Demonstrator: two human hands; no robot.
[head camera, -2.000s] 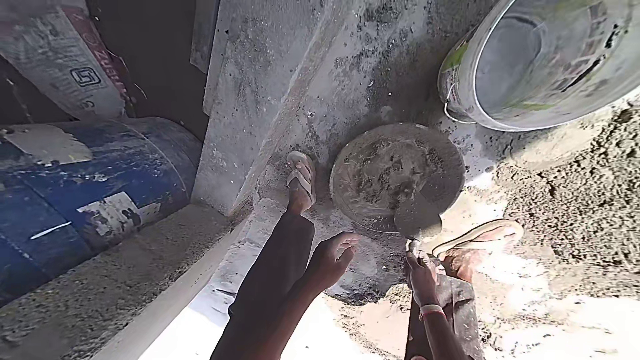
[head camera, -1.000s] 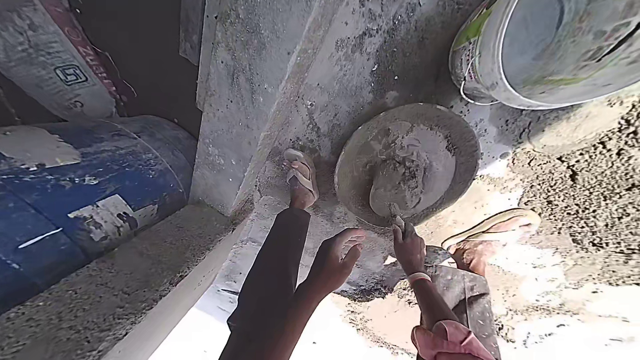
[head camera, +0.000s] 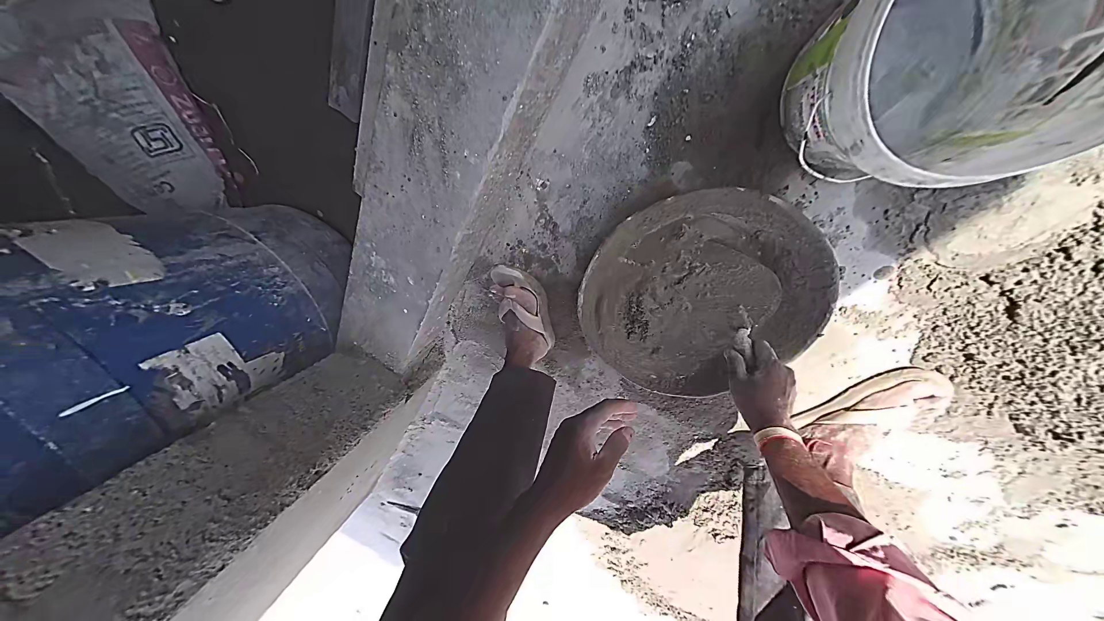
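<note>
A round metal pan (head camera: 604, 293) holding wet grey mortar (head camera: 673, 267) lies on the ground between my sandalled feet. My right hand (head camera: 761, 379) is closed on the handle of a trowel (head camera: 743, 302), whose mortar-coated blade rests in the mix and blends with it, so its outline is hard to make out. Below and left of the pan, my left hand (head camera: 586, 453) hangs with its fingers slightly curled and apart, touching nothing.
A large plastic bucket (head camera: 819, 112) with a wire handle stands at the upper right, beside spread mortar (head camera: 1026, 336). A concrete ledge (head camera: 431, 155) runs left of the pan. Farther left are a blue drum (head camera: 233, 302) and a printed sack (head camera: 112, 112).
The right hand has moved the trowel about within the pan, and the mortar's surface has changed shape. The left hand has stayed at about the same place.
</note>
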